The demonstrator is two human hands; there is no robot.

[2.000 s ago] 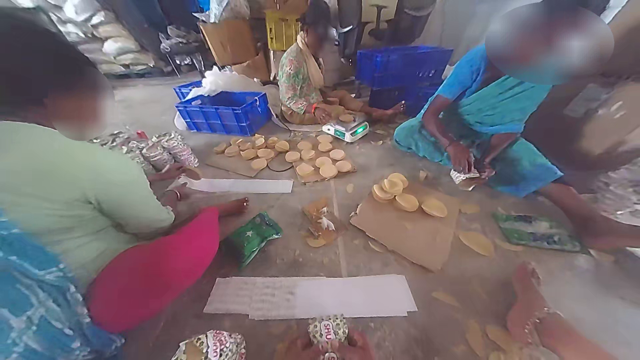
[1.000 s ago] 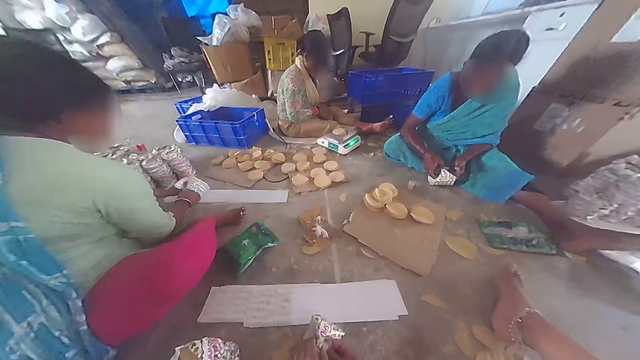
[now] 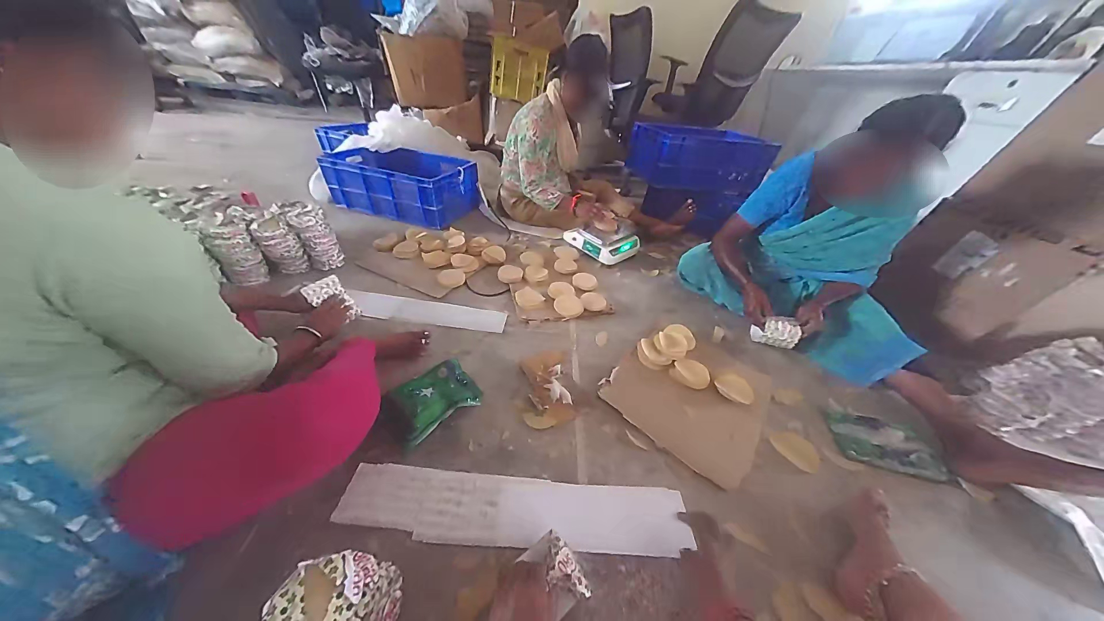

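At the bottom edge my left hand [image 3: 520,592] is against a patterned paper wrapper [image 3: 565,565], folded to a point at its top. My right hand [image 3: 714,565], blurred, is apart from the wrapper, near the right end of the white paper strips [image 3: 595,516] on the floor; its fingers cannot be made out. A round pack in leaf-patterned wrapping [image 3: 336,588] stands to the left of my left hand. Beyond the strips lie a green plastic packet [image 3: 434,398] and a torn brown wrapper [image 3: 545,379].
Stacks of round tan discs [image 3: 668,345] sit on a cardboard sheet [image 3: 690,423]. A person at left and another at right each handle a patterned pack. Behind, a third person sits at a digital scale [image 3: 604,245] near blue crates [image 3: 401,185]. A bare foot [image 3: 871,552] is at lower right.
Two seconds ago both my hands were at the patterned pack; now my right hand is away from it, to the right. The person behind now has a hand over the scale.
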